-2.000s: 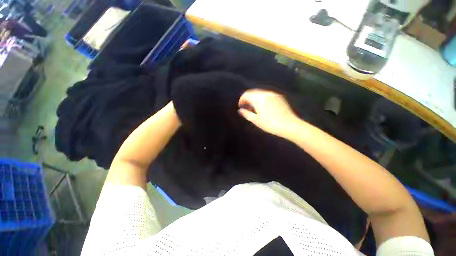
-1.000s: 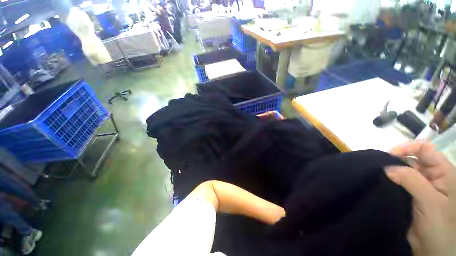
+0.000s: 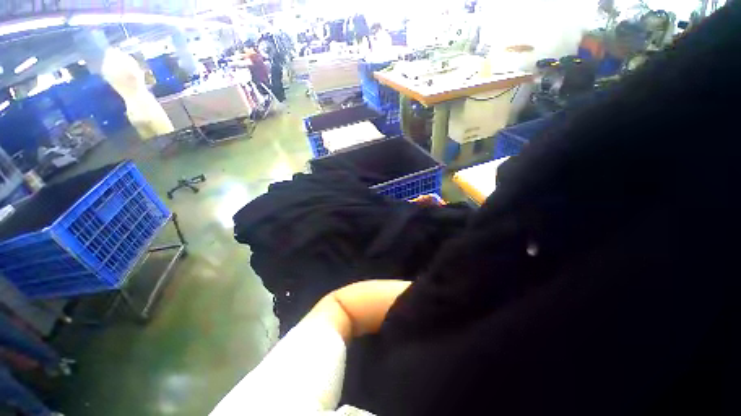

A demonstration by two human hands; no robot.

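A black garment [image 3: 585,268] is raised close to the camera and fills the right side of the view. A small pale spot shows on it. My left forearm reaches into or behind the black cloth, and my left hand is hidden by it. My right hand is not visible; the cloth covers that side. A heap of black garments [image 3: 325,236] lies beyond my left arm.
A blue crate [image 3: 114,219] stands on a metal stand at the left. Blue crates with dark cloth [image 3: 406,188] stand ahead. A corner of the white table [image 3: 481,177] shows beside the garment. Another table [image 3: 455,81] stands farther back.
The black garment has risen and spread across the right side, covering my right hand and most of the table. Since the earliest frame, the view has swung up and left.
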